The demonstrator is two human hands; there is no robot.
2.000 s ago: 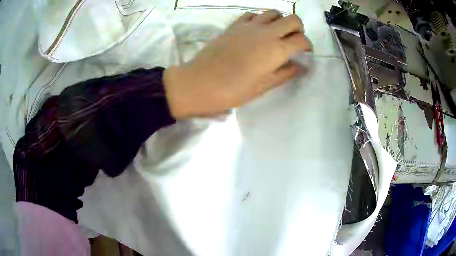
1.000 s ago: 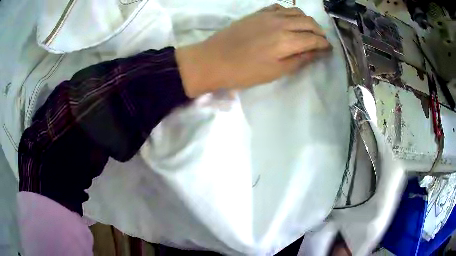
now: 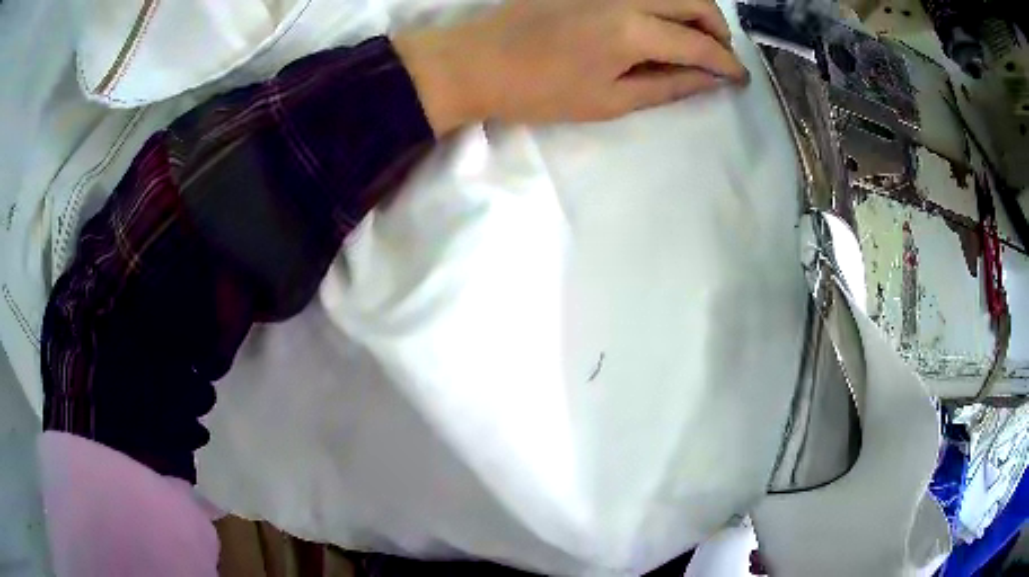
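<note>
The white garment body [image 3: 666,293] spreads over the middle, creased and glossy, with a small dark thread on it. My left hand [image 3: 587,62], bare below a dark plaid sleeve, lies palm down on its upper part. The fingers are slightly apart and the fingertips are near the cloth's right edge. A plain white band strip [image 3: 897,451] curls beside the shiny metal folder [image 3: 829,417] at the right. My right hand cannot be made out; only a tiny dark patch shows by the strip at the bottom edge. The needle area is not visible.
A rounded white panel [image 3: 181,45] with dark stitching lies upper left. Stained machine bed plates [image 3: 914,271] are at right, with a red-handled tool [image 3: 993,271] on them. A blue bin [image 3: 987,552] holding white pieces is at lower right.
My left hand and the garment have moved up in the picture, with the hand also slightly right. The band strip has swung out to the right and now hangs broad and smooth.
</note>
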